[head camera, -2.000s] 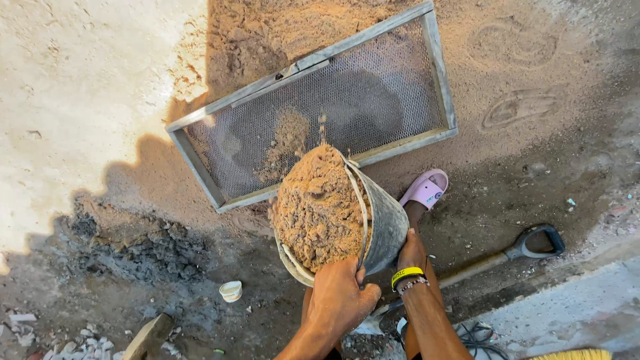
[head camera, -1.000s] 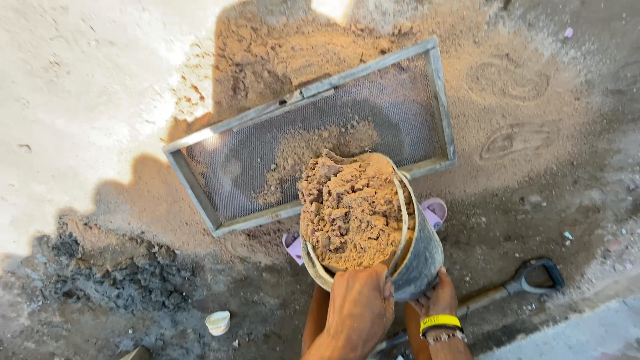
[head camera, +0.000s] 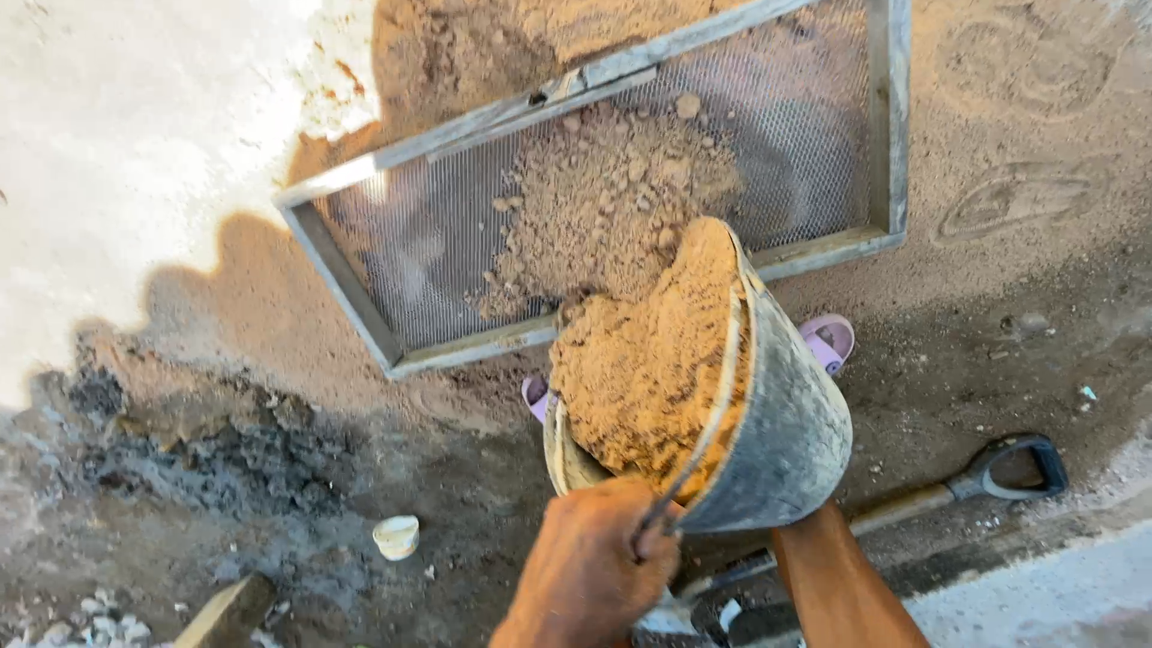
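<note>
My left hand (head camera: 603, 549) grips the wire handle of a bucket (head camera: 778, 423), which is tilted toward a wood-framed mesh sieve (head camera: 823, 247). Orange-brown sand (head camera: 648, 378) fills the bucket to its rim and meets the sieve's near edge. On the mesh lies a spread heap of lumpy sand (head camera: 621, 180). My right forearm reaches under the bucket's base; the right hand (head camera: 805, 522) itself is mostly hidden behind it, so its fingers cannot be seen.
A shovel (head camera: 909, 508) lies at the lower right beside a pale concrete edge (head camera: 1044, 585). Pink slippers (head camera: 830, 340) show beyond the bucket. A dark wet mortar heap (head camera: 234, 441), a small white cup (head camera: 396, 537) and a piece of wood (head camera: 229, 612) are at the left.
The bucket has tipped further over the sieve, and the sand heap on the mesh has grown. My right hand, visible at the bucket's side before, is now mostly hidden. The view has moved closer.
</note>
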